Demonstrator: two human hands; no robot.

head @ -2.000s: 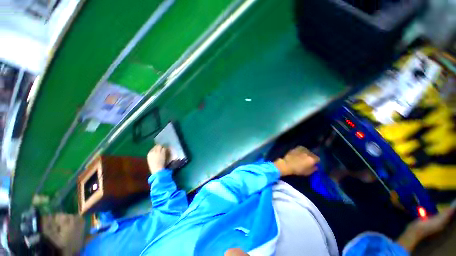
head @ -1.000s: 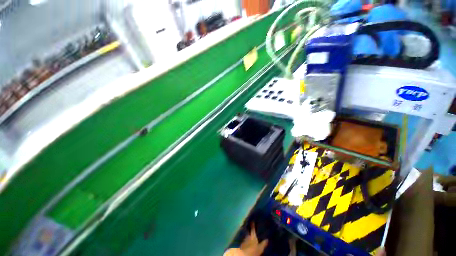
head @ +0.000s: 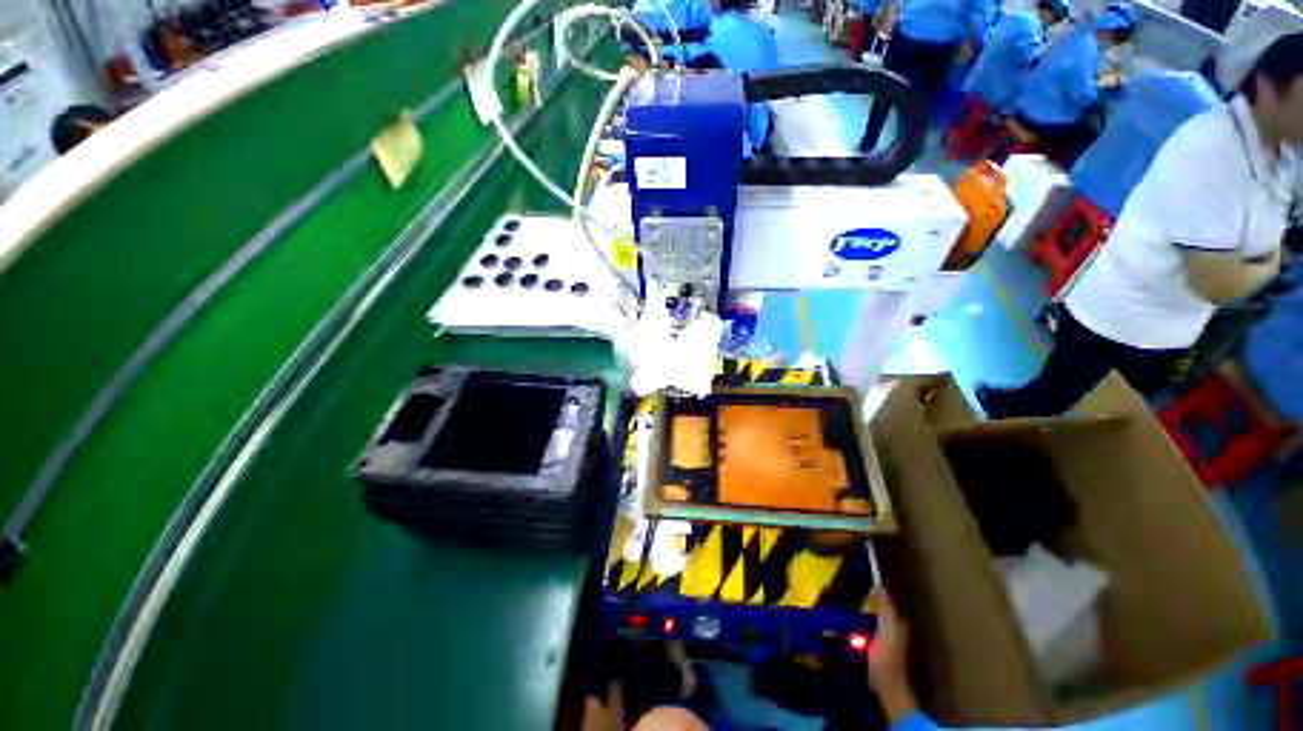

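The fixture (head: pixel 779 454), an orange plate with a dark border, lies on the striped machine bed with its tan rim flat around it. I cannot tell whether a black frame is in it. The blue machine head (head: pixel 683 157), white cloth around its tip, is just behind the fixture. My right hand (head: pixel 889 657) is at the right end of the blue front panel, beside a red-lit button, partly hidden by the cardboard box. My left hand (head: pixel 607 707) is small and cut off at the bottom edge, below the panel's left end; its grip is unclear.
A stack of black frames (head: pixel 493 464) stands on the green bench (head: pixel 415 628) left of the machine. A white perforated tray (head: pixel 529 286) lies behind it. An open cardboard box (head: pixel 1179 571) adjoins the machine's right. A person in a white shirt (head: pixel 1165 250) is beyond it.
The view has swung from the bench at left to face the machine. The fixture has come forward over the striped bed; stripes now show behind it.
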